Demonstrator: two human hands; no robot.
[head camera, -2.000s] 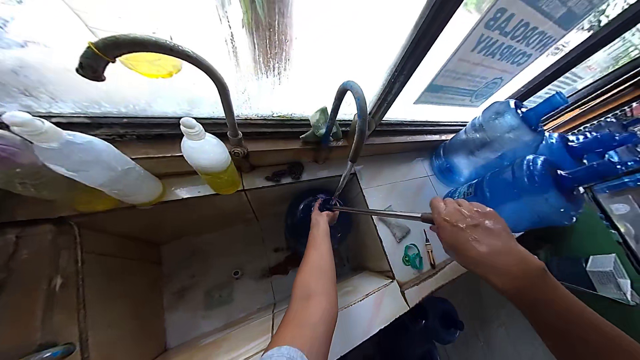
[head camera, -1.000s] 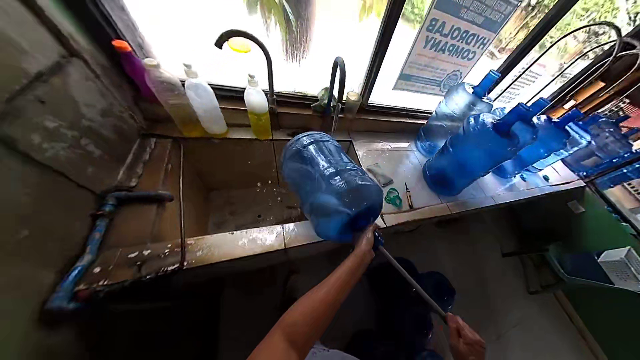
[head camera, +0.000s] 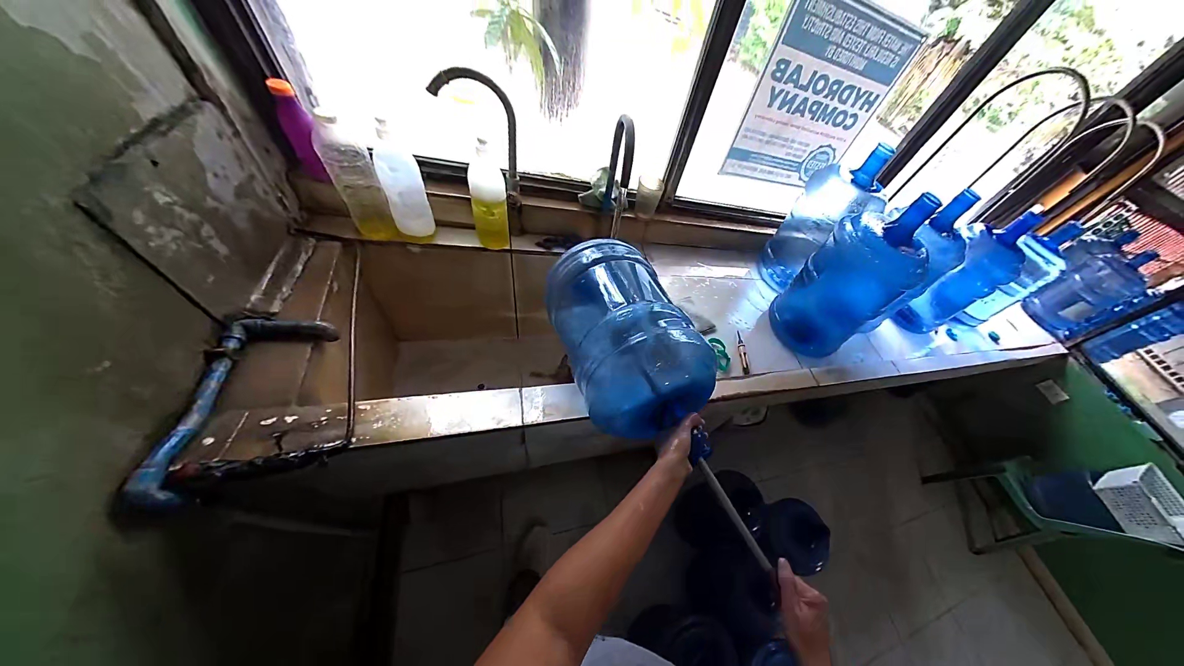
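Observation:
A large blue plastic water jug (head camera: 629, 342) lies tilted across the front edge of the tiled sink, its neck pointing down toward me. My left hand (head camera: 680, 442) grips the jug at its neck. A thin metal rod (head camera: 735, 518) runs out of the jug's mouth, and my right hand (head camera: 803, 606) is closed around its lower end. The rod's far end, inside the jug, cannot be made out clearly. Behind the jug, a dark curved faucet (head camera: 622, 157) rises by the window.
Several blue jugs (head camera: 846, 287) stand on the tiled counter at right. Green-handled scissors (head camera: 719, 355) lie beside the sink. Bottles with yellow liquid (head camera: 489, 217) line the sill. More jugs (head camera: 794, 536) sit on the floor below. A pipe (head camera: 185, 425) runs along the left wall.
The jug, upright-looking in the sink two seconds ago, now lies over the sink's front edge. Both hands have come back toward me with it. The view has swung and widened.

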